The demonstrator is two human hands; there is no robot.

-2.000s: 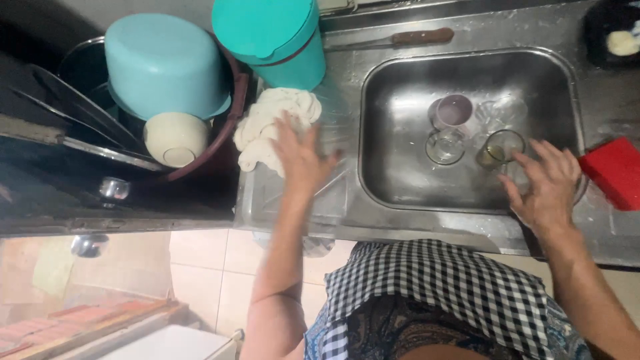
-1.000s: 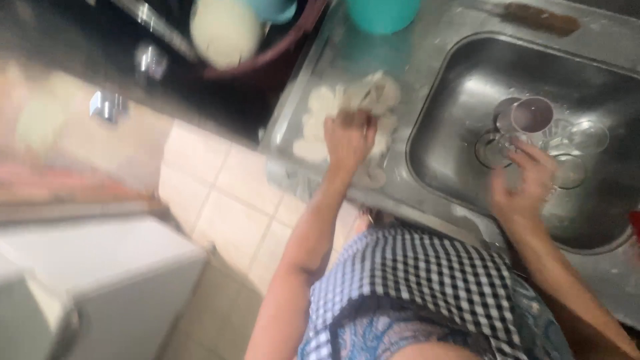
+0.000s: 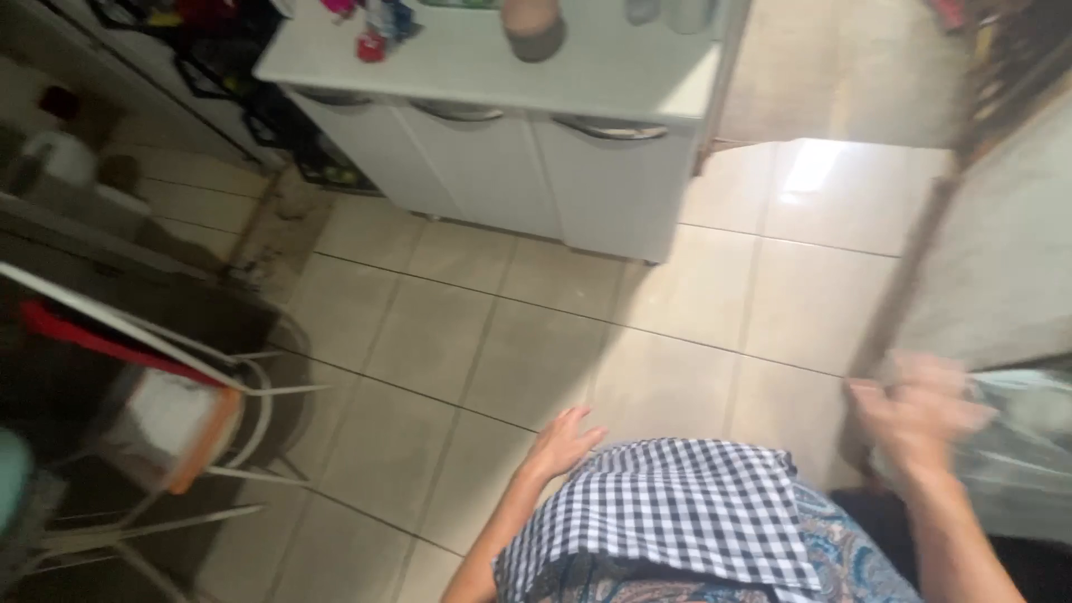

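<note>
My left hand hangs over the tiled floor at the lower middle, its fingers apart and nothing held. It is close to the black-and-white checked cloth at my waist, over patterned clothing. At the right, my right hand is blurred by motion, fingers spread, with nothing seen in it. Beside it is clear plastic sheeting or a bag; whether the hand touches it, I cannot tell.
A white cabinet with curved handles stands ahead, a brown pot on its top. At left are a metal-framed chair and a container with an orange edge. Black crates stand beyond. Tiled floor lies between.
The view has swung away from the sink to the floor and cabinet. My left hand has left the pale pieces on the counter, and my right hand has left the glasses in the sink.
</note>
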